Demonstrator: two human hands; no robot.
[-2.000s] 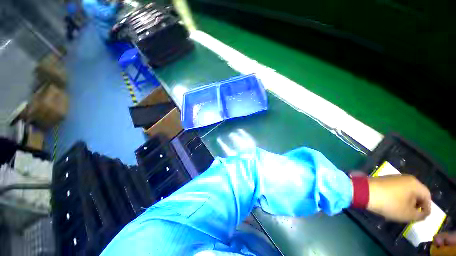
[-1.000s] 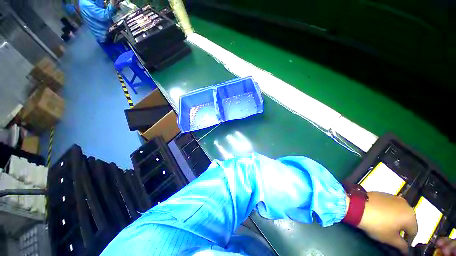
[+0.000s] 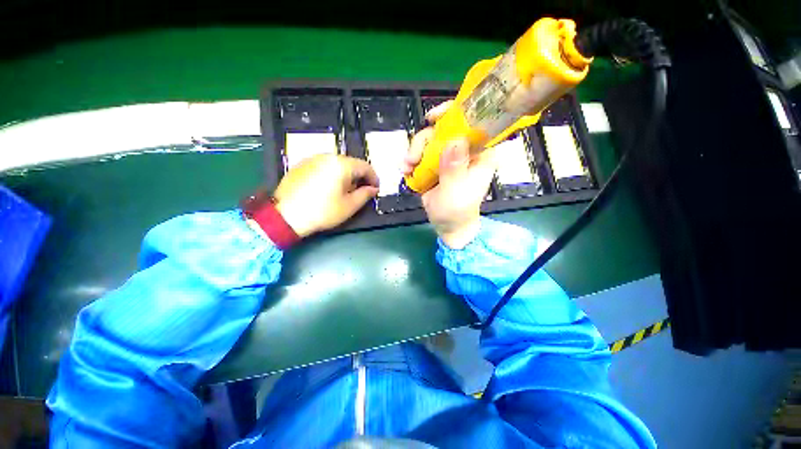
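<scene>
The black foam tray [image 3: 395, 214] lies across the bench with opened dark units in its pockets, each with a white battery [image 3: 313, 147]. My right hand [image 3: 457, 184] is closed around the yellow-orange electric screwdriver [image 3: 496, 101], which slants down left to the second unit from the left [image 3: 385, 114]. Its thin bit is too small to make out. My left hand [image 3: 325, 195], with a dark red wrist band [image 3: 271, 220], reaches over the tray's front edge. Its fingertips are curled together at that unit's battery, beside the screwdriver's tip. Whether they pinch a screw is not visible.
The screwdriver's black cable [image 3: 590, 210] loops down over my right sleeve. A tall black stack of trays [image 3: 716, 210] stands at the right end. The blue screw box [image 3: 22, 241] is cut off at the left edge. A white strip [image 3: 114, 131] runs behind the tray.
The view has swung right from the screw box to the tray. The screwdriver and my right hand, mostly out of the picture before, now show fully. My left hand is still at the tray.
</scene>
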